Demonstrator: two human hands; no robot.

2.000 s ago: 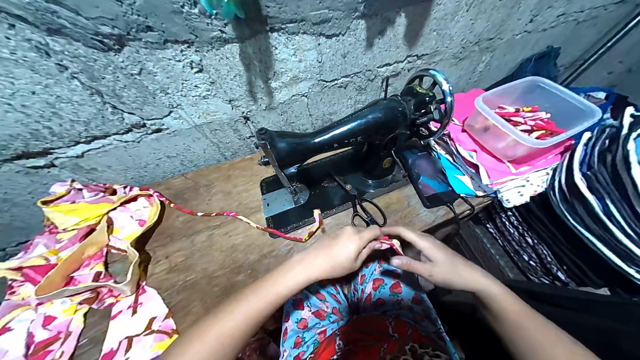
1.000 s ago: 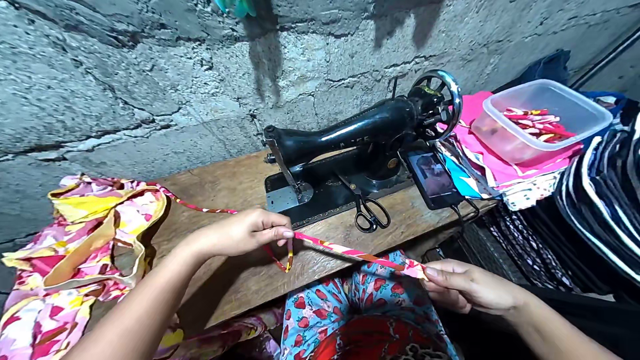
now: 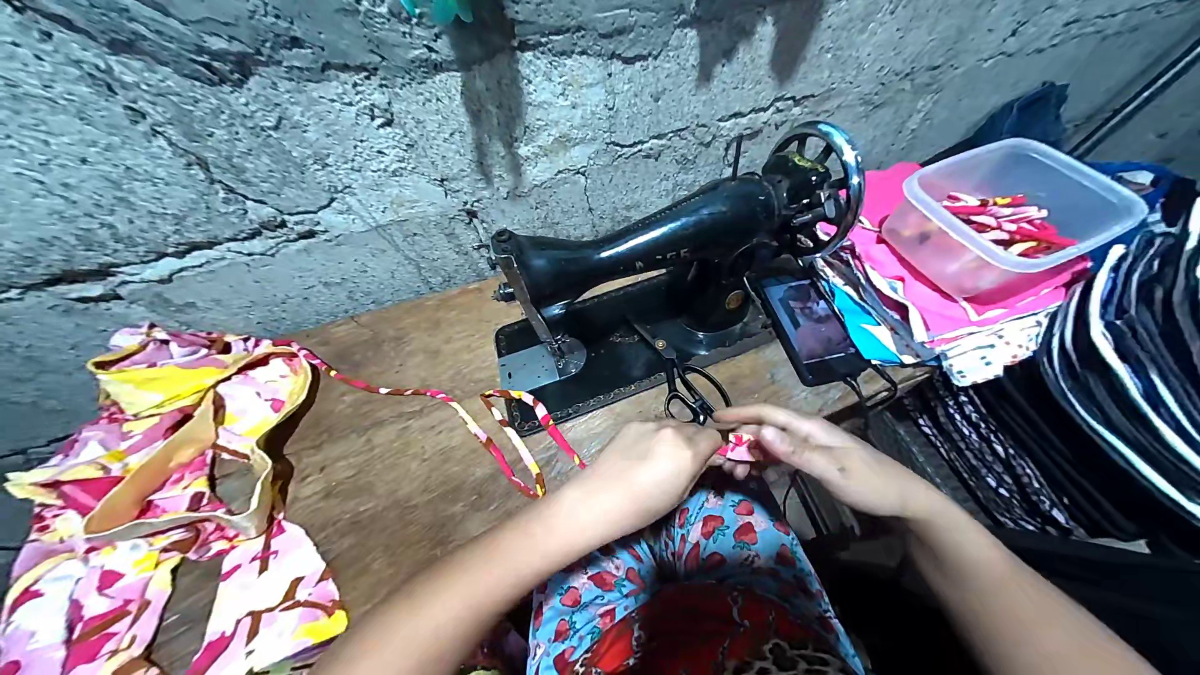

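Note:
A narrow patterned fabric cord in pink, yellow and white runs from a printed garment at the left, makes a loop on the wooden table and passes under my left hand. That hand is curled round the cord above my lap. Fingers of my right hand pinch the cord's pink and white end beside it; the fingertips are partly hidden. Black-handled scissors lie just beyond both hands, their blades on the base of a black sewing machine.
A phone with a cable rests right of the machine. Beyond it, a clear plastic tub with fabric strips sits on pink cloth. Dark folded fabrics are stacked at the right. A cracked concrete wall stands behind the table.
My hands, apart with the cord stretched between them one second ago, have come together near the scissors. The cord between garment and left hand now lies in a loop on the table.

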